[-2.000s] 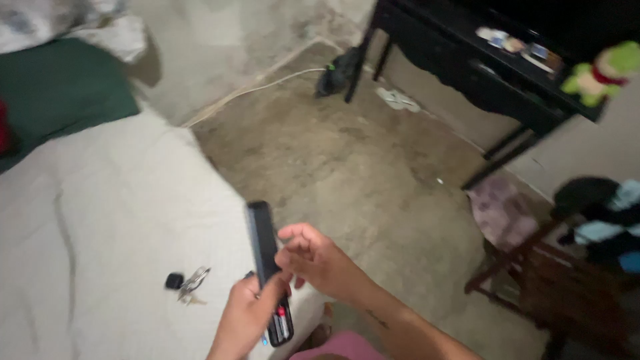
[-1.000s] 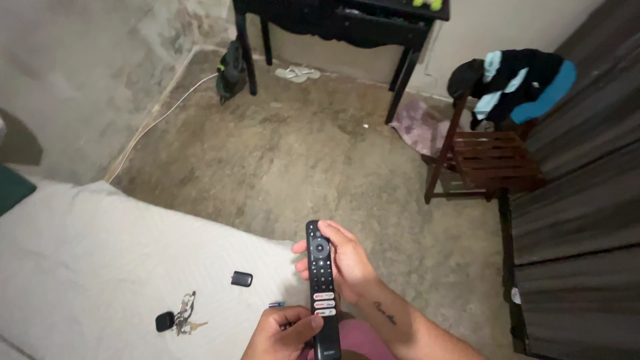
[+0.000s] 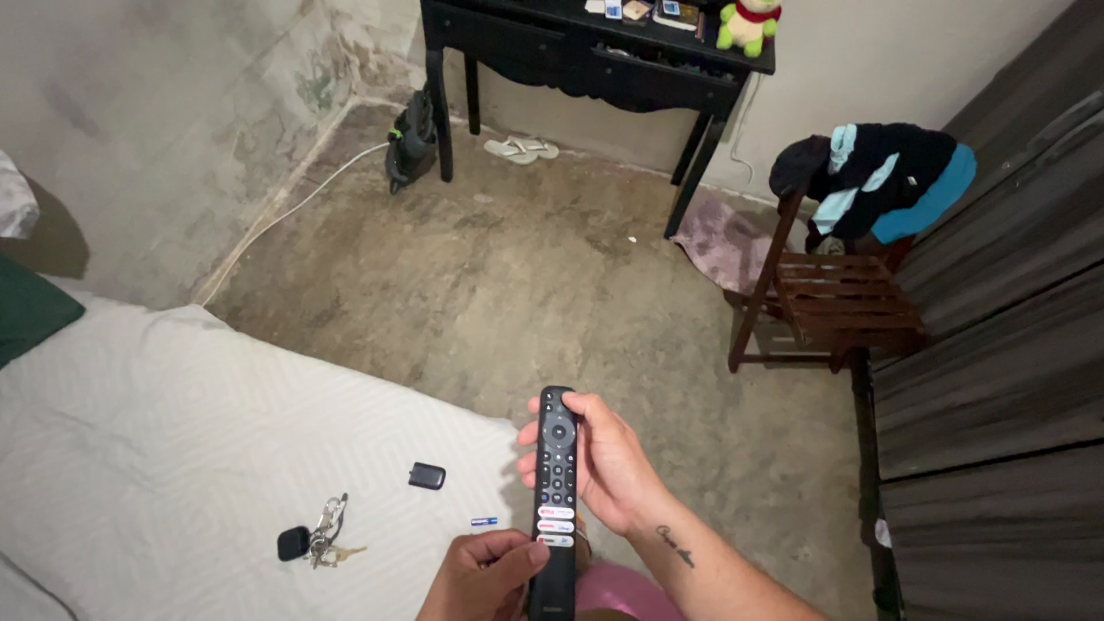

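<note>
A black remote control [image 3: 558, 483] is held upright in both hands, its buttons facing up. My right hand [image 3: 608, 457] wraps its upper half, with the thumb near the top buttons and the fingertips showing past its left edge. My left hand [image 3: 500, 565] grips the lower part, thumb on the front beside the bottom row of white buttons. On the bed to the left lie a small black cover [image 3: 427, 475], a blue and silver battery [image 3: 484, 521] and a bunch of keys [image 3: 326, 539] with a black fob [image 3: 293, 543]. The back of the remote is hidden.
The white-covered bed [image 3: 216, 414] fills the lower left. A black desk [image 3: 578, 52] stands against the far wall, with flip-flops [image 3: 522, 150] beneath it and a dark bag [image 3: 411, 142] beside it. A wooden folding chair [image 3: 845, 302] holding clothes [image 3: 897, 181] stands at the right.
Two seconds ago my right hand was beside the remote with fingers raised; now it holds the upper part. The remote's buttons have turned to face me. The view has swung right.
</note>
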